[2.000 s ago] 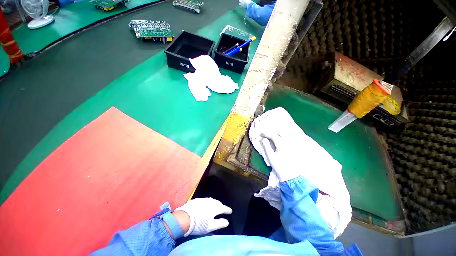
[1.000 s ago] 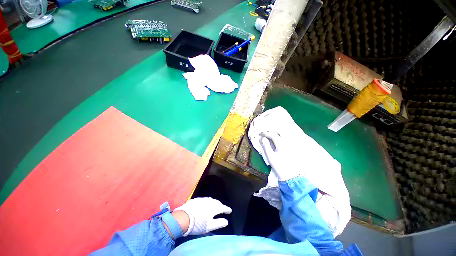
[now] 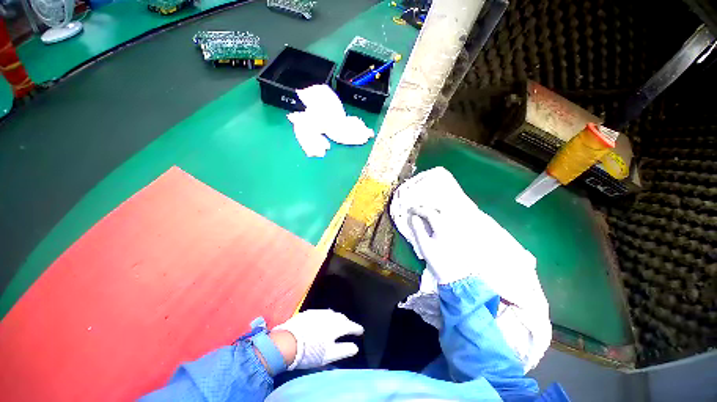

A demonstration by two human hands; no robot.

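My left hand [image 3: 321,338], in a white glove with a blue band at the wrist, rests low beside the red mat's edge. Its thumb and fingers are apart and it holds nothing visible. My right hand [image 3: 443,245], also white-gloved, lies on a white padded cloth [image 3: 503,259] at the booth's front edge. White on white, its fingers are hard to make out, so I cannot tell if they grip the cloth. An orange-yellow nozzle [image 3: 578,157] with a pale translucent tip hangs over the green booth floor [image 3: 578,263].
The red mat [image 3: 173,290] covers the near left bench. Two black bins [image 3: 292,76] stand behind it, one holding blue pens [image 3: 371,74], with crumpled white gloves or rag [image 3: 326,122] in front. A conveyor [image 3: 102,126] carries circuit boards [image 3: 230,49]. A dirty post [image 3: 409,102] separates bench and foam-lined booth.
The boards on the conveyor have shifted slightly left. Another person's blue sleeve and gloved hand at the top have left the view. My hands and the cloth have not visibly moved.
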